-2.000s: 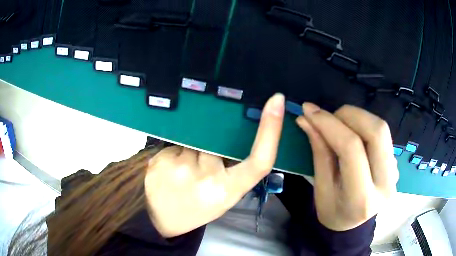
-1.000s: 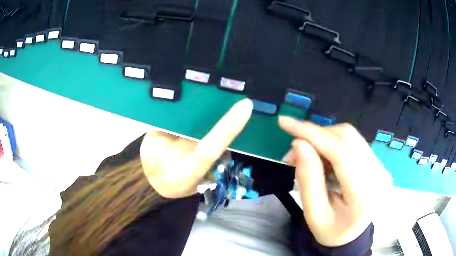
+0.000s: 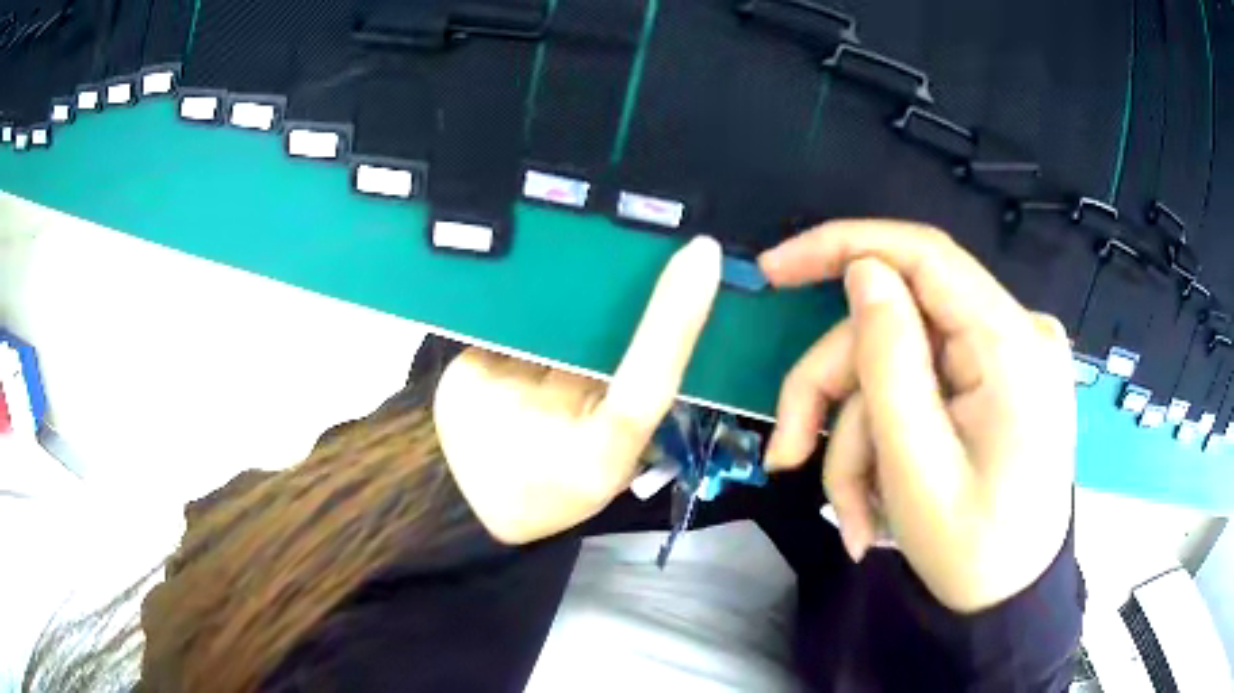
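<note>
Black mesh straps (image 3: 758,122) lie side by side on a green mat (image 3: 596,305), their clasp ends in a staggered row. A blue film tab (image 3: 743,271) covers one clasp window. My left hand (image 3: 568,420) has its index fingertip at this clasp's left end. A spiky bunch of blue and white film tabs (image 3: 711,458) is at my left hand, below the mat edge; the fingers around it are mostly hidden. My right hand (image 3: 934,406) touches the blue tab's right end with one fingertip. Its other fingers are apart or curled, with no film visible between them.
Clasps with white windows (image 3: 463,236) run to the left. Two pinkish windows (image 3: 650,209) lie beside my left fingertip. Smaller pale-blue clasps (image 3: 1122,363) are at the right. Black raised bars (image 3: 880,71) cross the straps. A white vented object (image 3: 1171,630) stands lower right.
My left hand has moved slightly right and up, the bunch moving with it. My right hand has risen from below the row to the blue tab, covering the blue clasps farther right.
</note>
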